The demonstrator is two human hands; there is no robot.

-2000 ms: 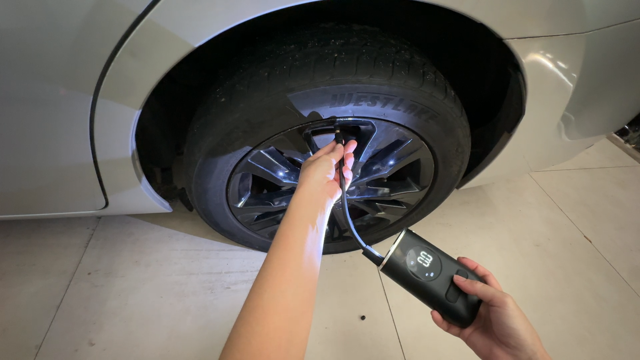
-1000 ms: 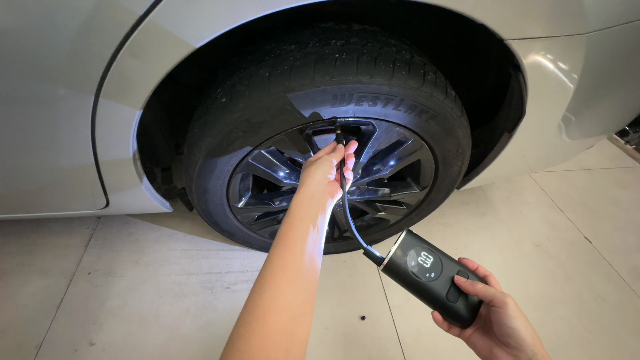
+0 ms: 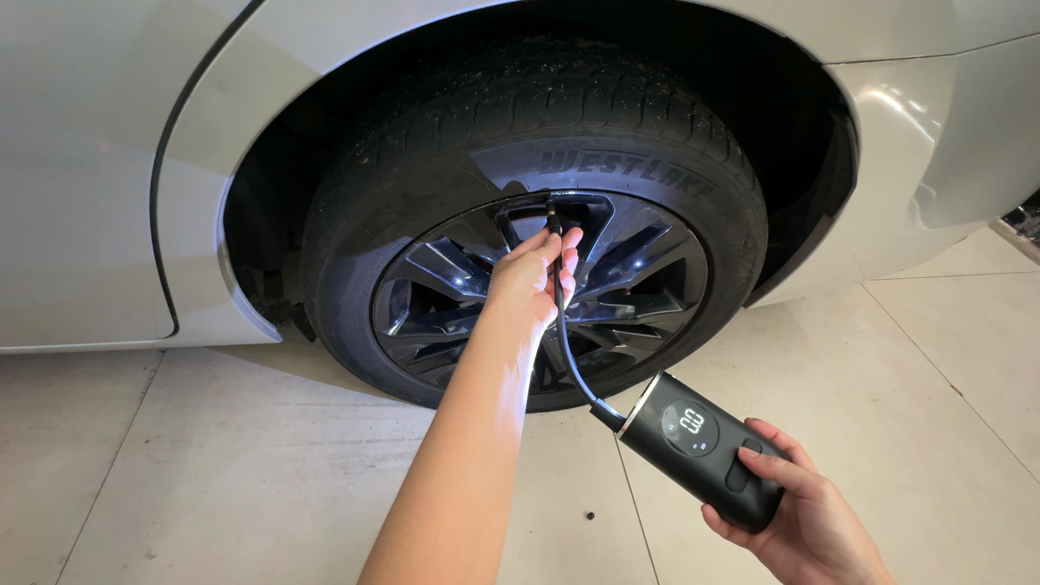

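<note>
My left hand (image 3: 536, 272) grips the upper end of a black air hose (image 3: 566, 349) near the top of the alloy wheel rim (image 3: 455, 272). The hose's tip meets the tire valve stem (image 3: 552, 208); whether it is fastened there I cannot tell. From there the hose curves down into a black handheld tire inflator (image 3: 703, 451), tilted, with a lit display reading 0.0. My right hand (image 3: 800, 496) holds the inflator's lower end, its thumb over the button area. The black Westlake tire (image 3: 520, 122) surrounds the rim.
A light-coloured car body (image 3: 89, 179) with a wheel arch frames the tire, and a door seam runs down on the left. Pale floor tiles (image 3: 244, 479) lie below. A small black cap-like piece (image 3: 591, 516) rests on the floor between my left forearm and the inflator.
</note>
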